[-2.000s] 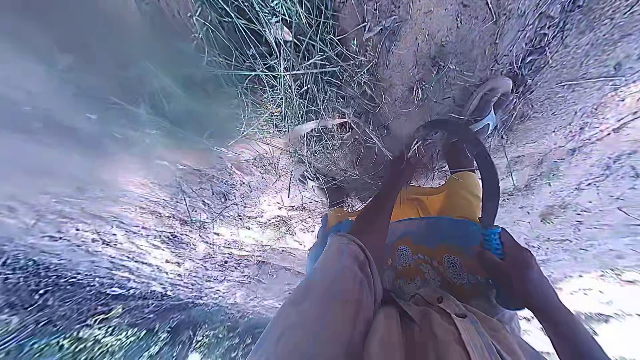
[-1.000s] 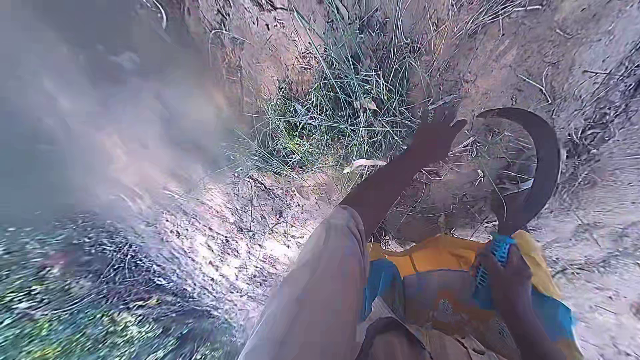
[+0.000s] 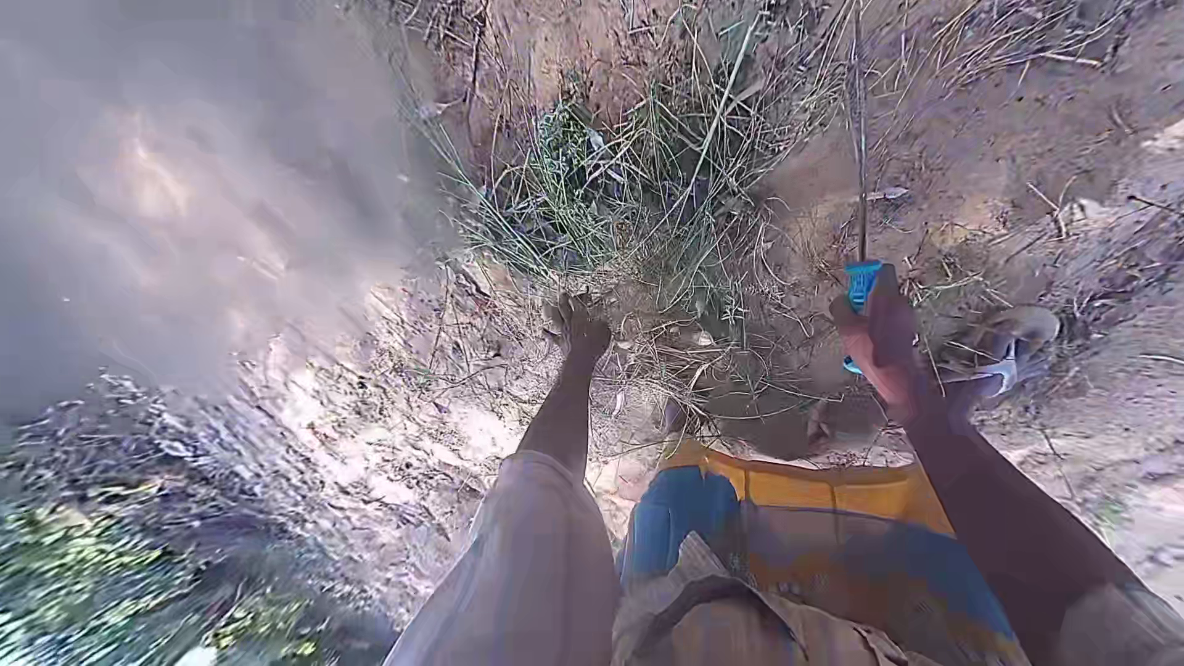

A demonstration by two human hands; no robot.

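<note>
My right hand [image 3: 879,338] is closed round the blue handle [image 3: 863,282] of a sickle. Its blade [image 3: 860,139] points away from me and shows edge-on as a thin line, right of a clump of green grass [image 3: 592,194]. My left hand [image 3: 578,324] is low at the near side of that clump, among the stems at its base. Whether its fingers grip any stems cannot be made out.
Dry cut stalks [image 3: 712,370] lie on the bare soil before my feet. A light sandal [image 3: 1008,356] shows at the right. Murky water [image 3: 203,203] borders the bank at the left, and leafy green plants [image 3: 83,583] grow at the lower left.
The sickle has swung from beside my lap, where its curved blade showed broadside, to point forward beyond my right hand. My left hand has moved left to the base of the grass clump.
</note>
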